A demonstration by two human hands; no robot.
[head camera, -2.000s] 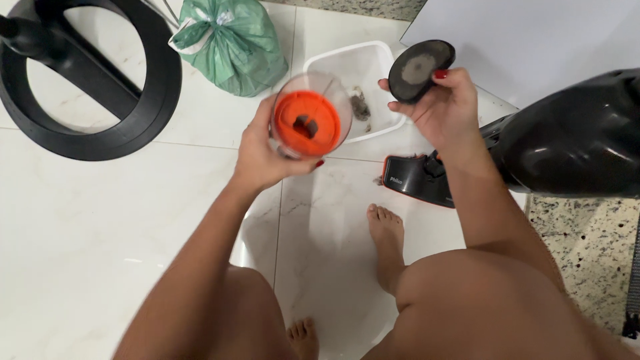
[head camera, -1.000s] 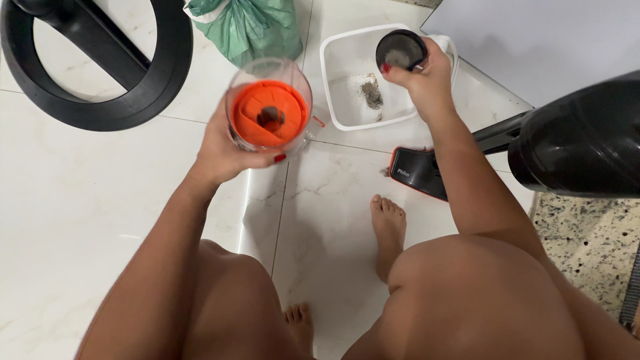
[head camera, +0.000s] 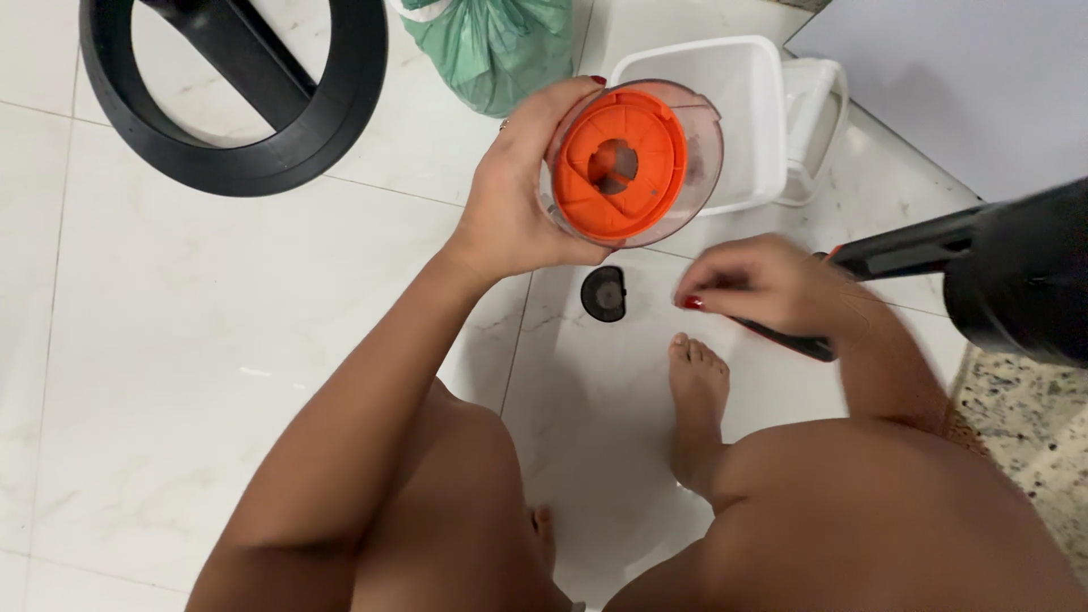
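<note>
My left hand (head camera: 518,191) grips a clear plastic dust cup (head camera: 704,161) with an orange insert (head camera: 625,204) that has a round hole in its middle. The cup is held over the near left part of a white plastic tub (head camera: 748,127) and hides part of it. On the floor tiles below the cup lies a small dark round filter piece (head camera: 604,294), with a grey centre. My right hand (head camera: 756,285), blurred, is to the right of that piece, fingers curled, with nothing visible in them.
A black vacuum cleaner (head camera: 1020,272) lies at the right, its floor head partly behind my right hand. A black ring-shaped base (head camera: 246,174) is at the upper left. A tied green plastic bag (head camera: 510,59) stands at the top. My right foot (head camera: 699,382) is near the filter piece.
My right hand has let go of the dark filter piece, which it held above the white tub before and which now lies on the floor. The dust cup in my left hand is now over the tub's edge.
</note>
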